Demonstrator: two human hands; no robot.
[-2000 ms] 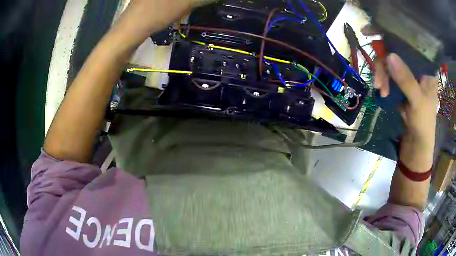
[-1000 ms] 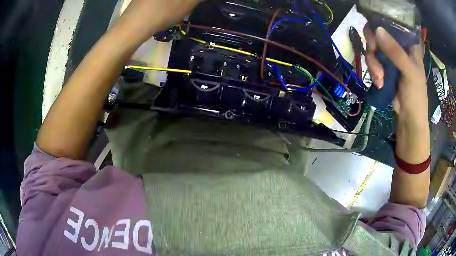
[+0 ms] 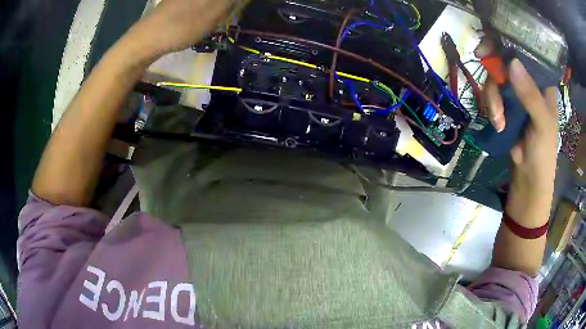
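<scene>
A glossy black socket housing (image 3: pixel 276 119) lies in front of me with rounded recesses. Yellow earth wire (image 3: pixel 199 86), looping blue wire (image 3: pixel 363 26) and a long brown wire (image 3: pixel 308 42) run over it. A small circuit board module (image 3: pixel 438 125) with blue parts sits at its right end. My right hand (image 3: pixel 530 115), with a red wristband, is closed around a dark blue soldering gun (image 3: pixel 507 122) with an orange trigger. My left hand (image 3: pixel 186 22) reaches over the housing's upper left; its fingertips are cut off by the top edge, so any hold is hidden.
Red-handled pliers (image 3: pixel 459 67) lie on the white pad (image 3: pixel 440 35) right of the housing. Thin green wires (image 3: pixel 472 144) lie beside the module. A grey cord (image 3: pixel 417 188) crosses near the bench's front edge. Circuit boards (image 3: pixel 570 132) are at the far right.
The right hand and soldering gun swung up towards the left, then back right and slightly down, showing the orange trigger again. My left arm has shifted a little left.
</scene>
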